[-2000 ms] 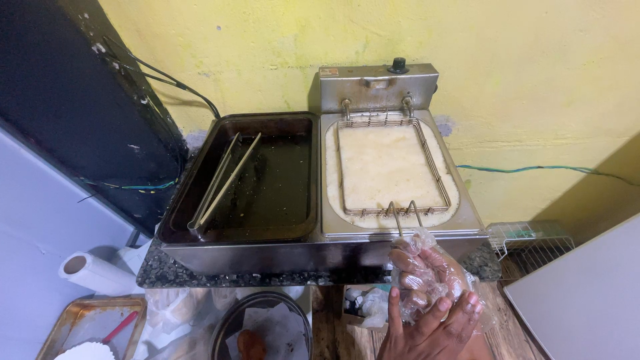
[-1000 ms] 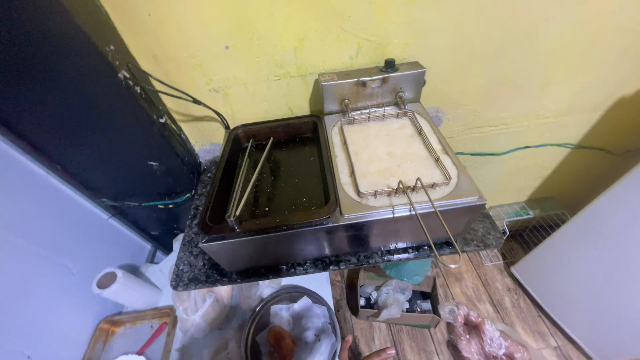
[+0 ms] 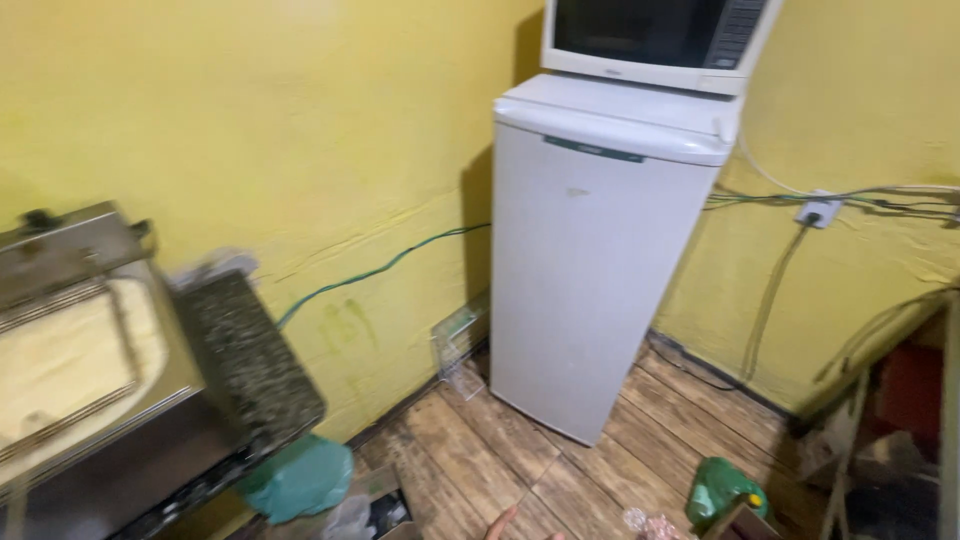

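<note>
Only fingertips of my bare left hand [image 3: 501, 523] show at the bottom edge, spread apart with nothing visible between them. To their right, my right hand [image 3: 652, 526] is in a clear, crinkled plastic glove and mostly cut off by the frame; its fingers cannot be made out. Neither hand touches anything visible. At the left stands a steel fryer [image 3: 169, 420], blurred, with a wire basket [image 3: 124, 330] over pale foamy oil [image 3: 56, 360].
A white refrigerator [image 3: 585, 285] bears a microwave oven [image 3: 645, 37]. A dark granite counter [image 3: 262, 360] juts right of the fryer. Below are a teal plastic bag [image 3: 304, 476] and an open box [image 3: 394, 506]. A green bag [image 3: 720, 495] lies on the wood-patterned floor [image 3: 517, 450].
My hands were together near the basket handle two seconds ago; they then came apart, away from the fryer. The view has swung far right, bringing in the refrigerator and microwave.
</note>
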